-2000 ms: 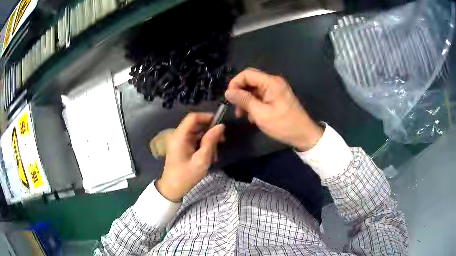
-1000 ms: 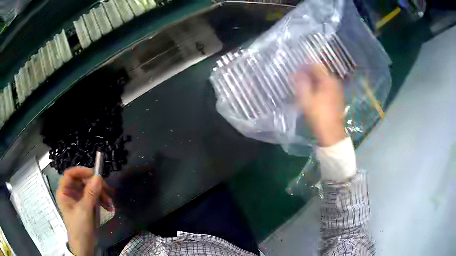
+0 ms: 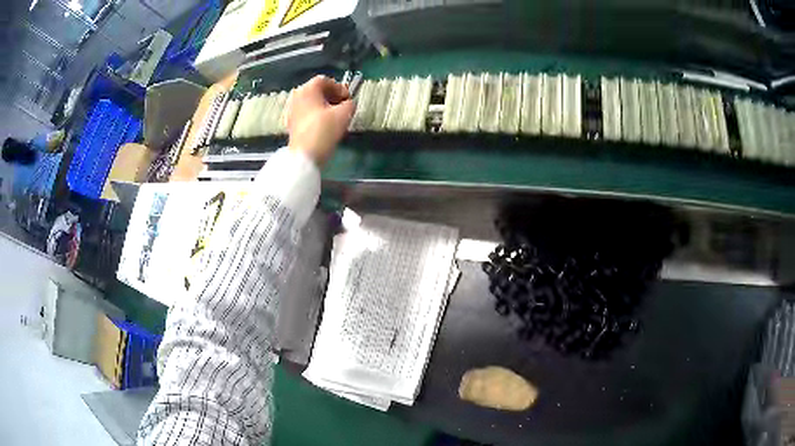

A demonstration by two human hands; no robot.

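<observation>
My left hand (image 3: 321,115) is stretched out over the row of cream ribbed carriers (image 3: 513,103) on the conveyor. Its fingers pinch a short silver metal tube (image 3: 354,82), whose end shows beyond the fingertips. A heap of small black end pieces (image 3: 580,296) lies on the dark tray at right. The bag of tubes (image 3: 778,335) is cut off at the right edge. A blurred skin-toned patch below it may be part of my right hand, but its shape and grip cannot be made out.
Printed paper sheets (image 3: 388,305) lie left of the heap, and a tan oval piece (image 3: 498,388) lies below it. A warning-labelled white box (image 3: 174,235) is under my left forearm's side. Thin loose rods (image 3: 715,80) lie behind the carriers. Blue bins (image 3: 103,148) stand at far left.
The view has swung left. My left hand has moved with its tube from beside the black heap up to the carriers. The bag has shifted to the right edge of the picture.
</observation>
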